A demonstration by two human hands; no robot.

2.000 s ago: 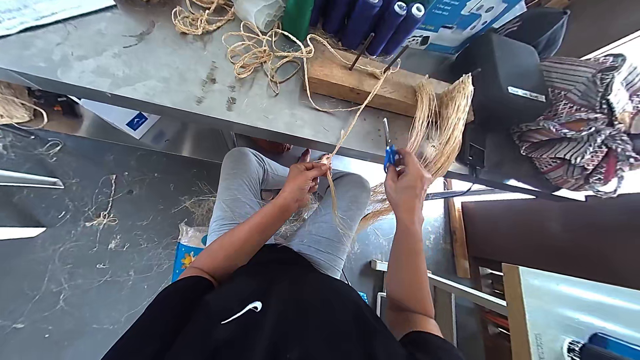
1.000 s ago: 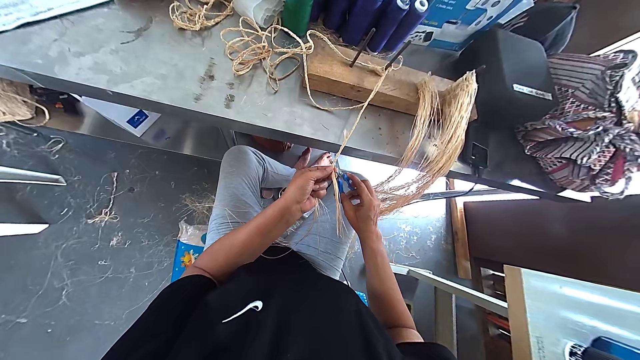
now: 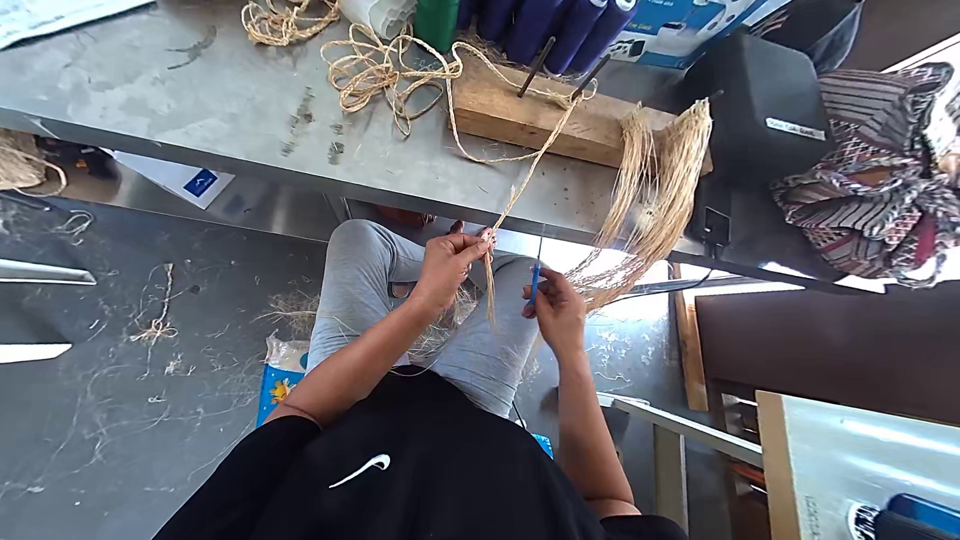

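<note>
My left hand (image 3: 448,271) pinches the lower end of a braided natural-fibre cord (image 3: 535,160), and loose fibres dangle below the fingers. From there the cord runs up to a metal peg (image 3: 590,77) in a wooden block (image 3: 559,120). In my right hand (image 3: 556,306) is a pair of blue-handled scissors (image 3: 535,283), held upright just right of the cord and apart from it. Hanks of loose pale fibre (image 3: 664,176) hang from the block's right end over the table edge, their tips passing close to my right hand.
Looped cord (image 3: 375,71) lies on the metal table (image 3: 225,97), near a green thread cone (image 3: 436,22) and several purple cones (image 3: 574,34). A black box (image 3: 757,105) and a patterned cloth (image 3: 877,172) are at the right. Fibre scraps litter the floor (image 3: 150,390).
My right hand first moved left with the scissors to the cord end by my left hand, then back right, away from it. My left hand has stayed at the cord.
</note>
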